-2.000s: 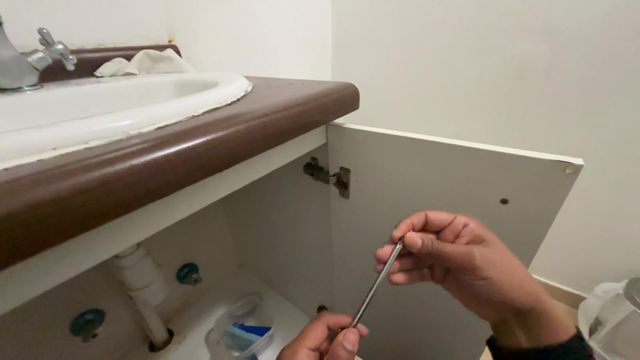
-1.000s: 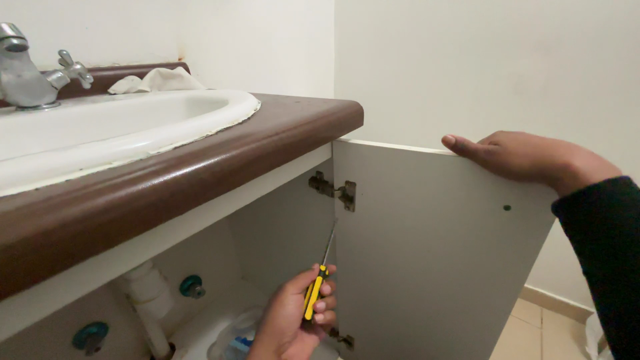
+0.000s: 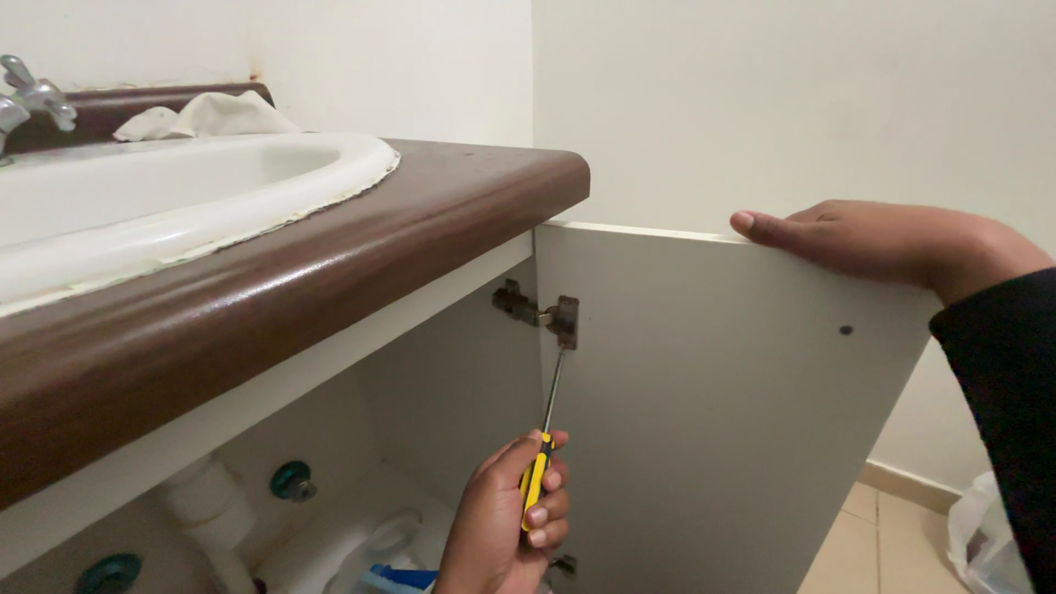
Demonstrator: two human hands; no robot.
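My left hand [image 3: 516,511] grips a screwdriver [image 3: 536,481] by its yellow and black handle. The metal shaft points up, its tip at or very near the lower end of the upper cabinet hinge [image 3: 566,322]; whether it touches cannot be told. That metal hinge joins the cabinet's side wall to the open white door [image 3: 709,388]. Over the door's top edge rests my right hand [image 3: 858,239], thumb on the edge, its other fingers mostly hidden behind the door. A lower hinge [image 3: 564,566] shows partly beside my left wrist.
The brown countertop [image 3: 330,272] with a white sink [image 3: 206,206] overhangs the cabinet on the left. Inside are a white drain pipe [image 3: 210,503], green-collared valve fittings [image 3: 292,481] and a plastic container [image 3: 363,561] with blue items. A plastic bag [image 3: 982,528] lies on the floor at right.
Two seconds ago both hands held the metal shaft in front of the door. Since then my right hand has gone to the door's top edge, and the screwdriver in my left hand has come up toward the upper hinge.
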